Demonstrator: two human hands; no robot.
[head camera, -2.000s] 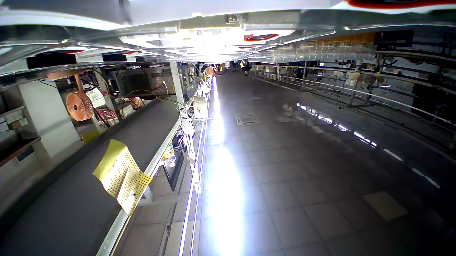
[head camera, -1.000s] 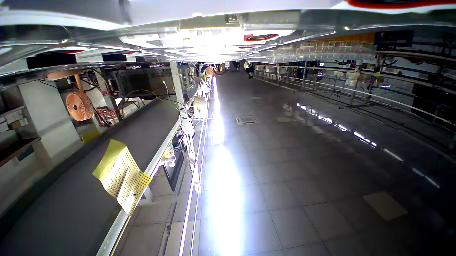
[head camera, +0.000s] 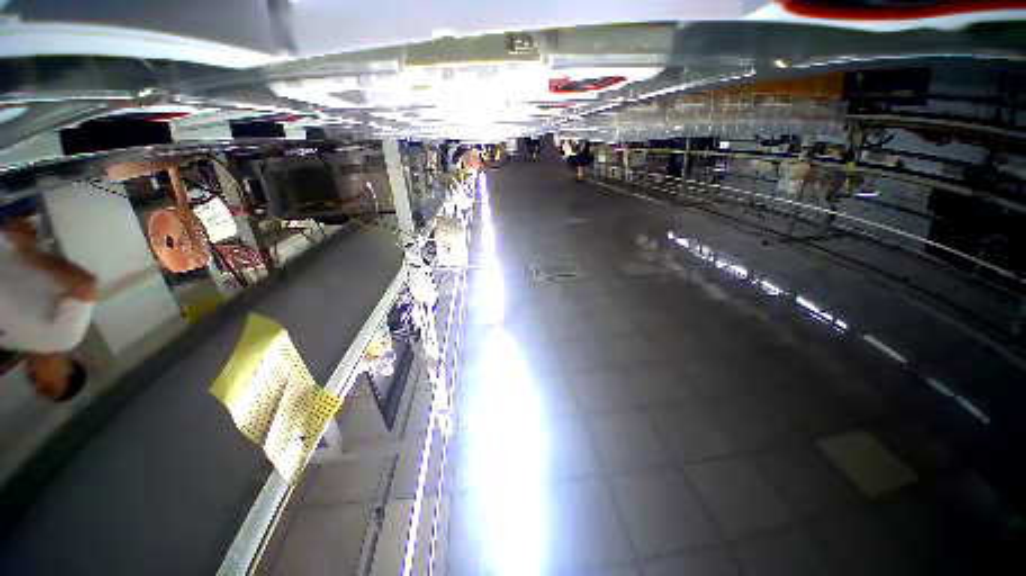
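Neither my left hand nor my right hand is in the picture. The view looks upside down. A yellow dotted sheet (head camera: 273, 399) is fixed to a pale metal rail (head camera: 257, 525) at the lower left, beside a wide grey belt (head camera: 214, 371). The sheet is bent, with a plain yellow upper part and rows of small dots below. Nothing is seen being held or worked on.
A person in a white top (head camera: 39, 304) appears upside down at the left edge. A small distant person (head camera: 577, 155) is in the aisle. An orange round fan (head camera: 179, 240) is at the left. Racks (head camera: 810, 180) line the right. A tiled surface (head camera: 664, 394) runs down the middle.
The person in the white top has come into view at the left edge. The distant person has shifted right and looks slightly larger. The sheet, belt and rail have not moved.
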